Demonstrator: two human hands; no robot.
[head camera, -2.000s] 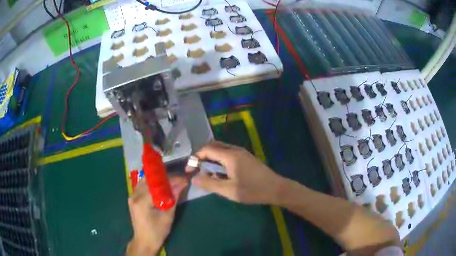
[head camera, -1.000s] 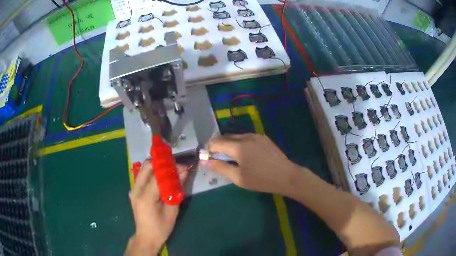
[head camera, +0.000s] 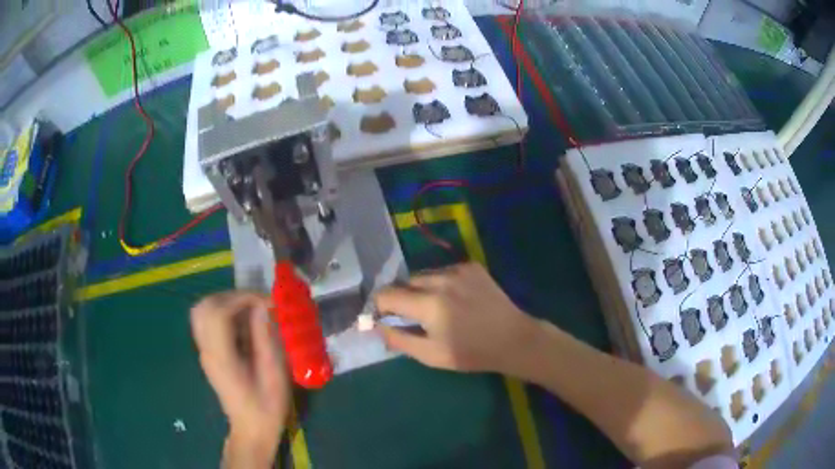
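The toggle-clamp test fixture (head camera: 265, 128) stands in front of me on its flat metal plate (head camera: 380, 229). Its red clamp handle (head camera: 300, 330) tilts down towards me. My right hand (head camera: 453, 316) holds a slim probe or connector with a small pale tip (head camera: 367, 322) between thumb and fingers, over the plate's right front part. My left hand (head camera: 240, 353) is blurred, just left of the handle; whether it holds anything is not clear. The fixture nest is hidden behind the handle.
A white foam tray (head camera: 366, 153) with dark parts lies behind the fixture; another foam tray (head camera: 673, 366) is at right. A clear blister tray (head camera: 641, 73) is at rear right, a dark filled tray (head camera: 37, 348) at left. Thin red wires (head camera: 137, 119) run behind; a blue-yellow box (head camera: 23, 179) is rear left.
My left hand has moved left and back from the fixture front, away from the probe tip. My right hand has moved slightly lower with the probe. A red wire right of the fixture has shifted.
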